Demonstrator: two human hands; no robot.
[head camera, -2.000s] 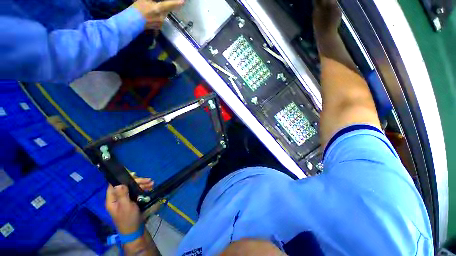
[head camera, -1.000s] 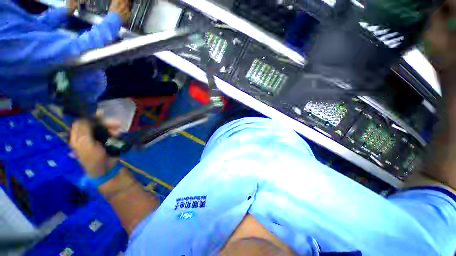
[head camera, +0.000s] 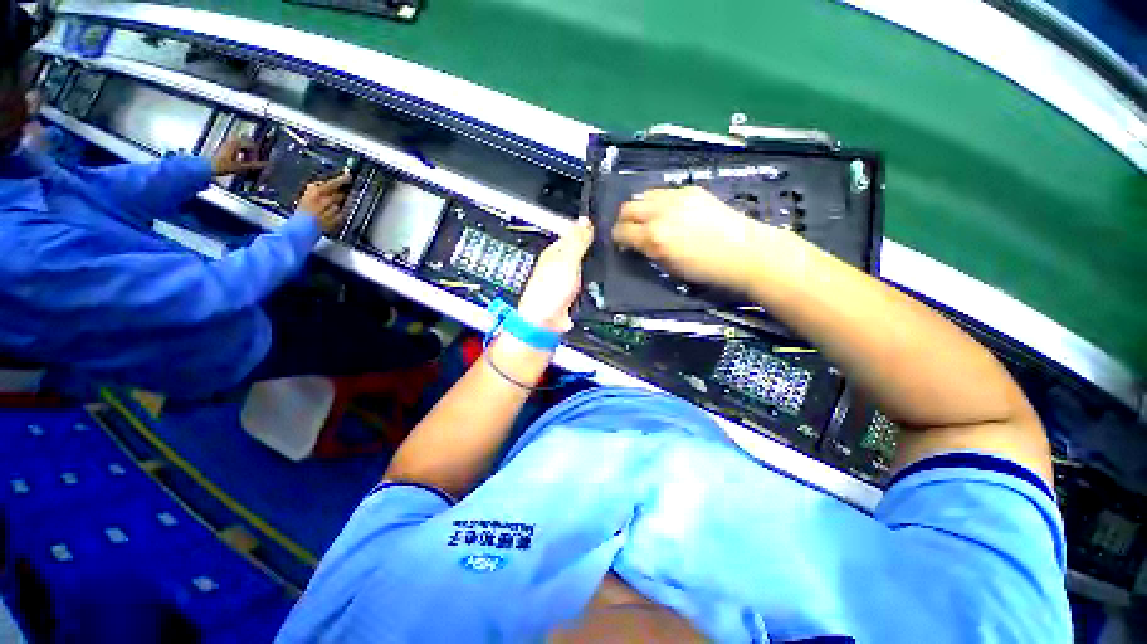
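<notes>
A black solder pallet (head camera: 805, 201), with white lettering, round dark spots and small corner clips, sits raised above the rail line and overlaps the green belt's near edge. Silver clamp bars stick out at its far edge. My left hand (head camera: 559, 274), with a blue wrist strap, holds the pallet's left edge. My right hand (head camera: 686, 233) is over the pallet's upper left face with its fingers bent down; whether it grips anything is hidden. Circuit board panels (head camera: 765, 380) lie in pallets on the rail in front of me, partly under the raised pallet.
A green conveyor belt (head camera: 503, 63) runs behind the rail. At the left another person's hands (head camera: 325, 201) work on a pallet on the same rail (head camera: 421, 287). A red stool (head camera: 377, 405) and blue crates (head camera: 107, 503) stand at the lower left.
The open black frame my left hand held over the floor is out of sight. Both my hands are now at a solid black pallet above the rail. The view has turned toward the belt.
</notes>
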